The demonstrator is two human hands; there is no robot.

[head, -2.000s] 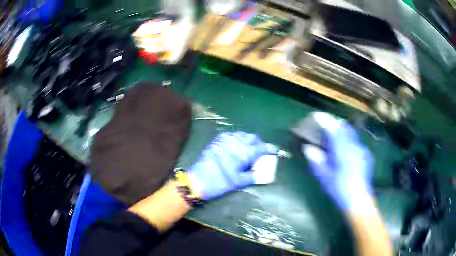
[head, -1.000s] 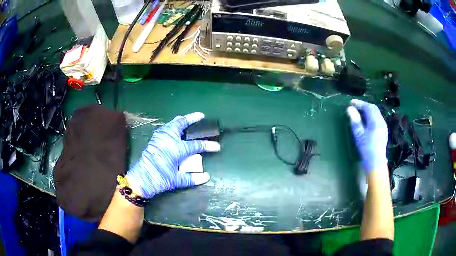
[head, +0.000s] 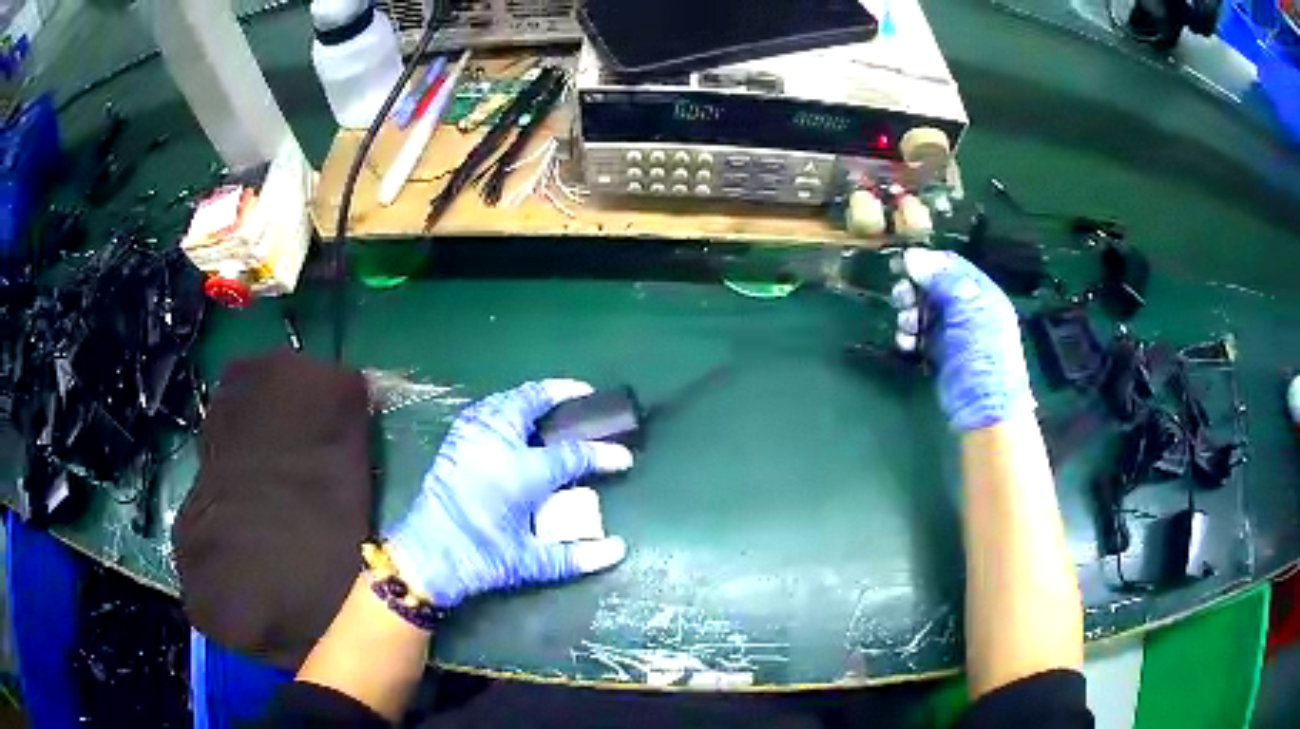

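Note:
My gloved left hand (head: 506,491) holds a black power adapter (head: 592,417) between its fingers, with the white mains socket (head: 570,516) just below it, also under the fingers. A thin cable leaves the adapter toward the right and blurs out. My gloved right hand (head: 962,335) is closed around the black DC cable (head: 908,342), just below the cream test terminals (head: 887,214) of the meter; the plug tip is too small to make out. The electronic load (head: 713,143) shows green digits and a small red light.
A dark cloth (head: 278,506) lies left of my left hand. Adapter piles lie at the far left (head: 100,342) and right (head: 1141,413). A wooden board (head: 499,200) holds pens and tweezers, with a bottle (head: 357,64) behind. A white-red switch box (head: 250,235) stands by the post.
My right hand has moved left to the terminals and closed on the cable, which lay bundled on the bench. My left hand still holds the adapter. A red light now shows on the meter.

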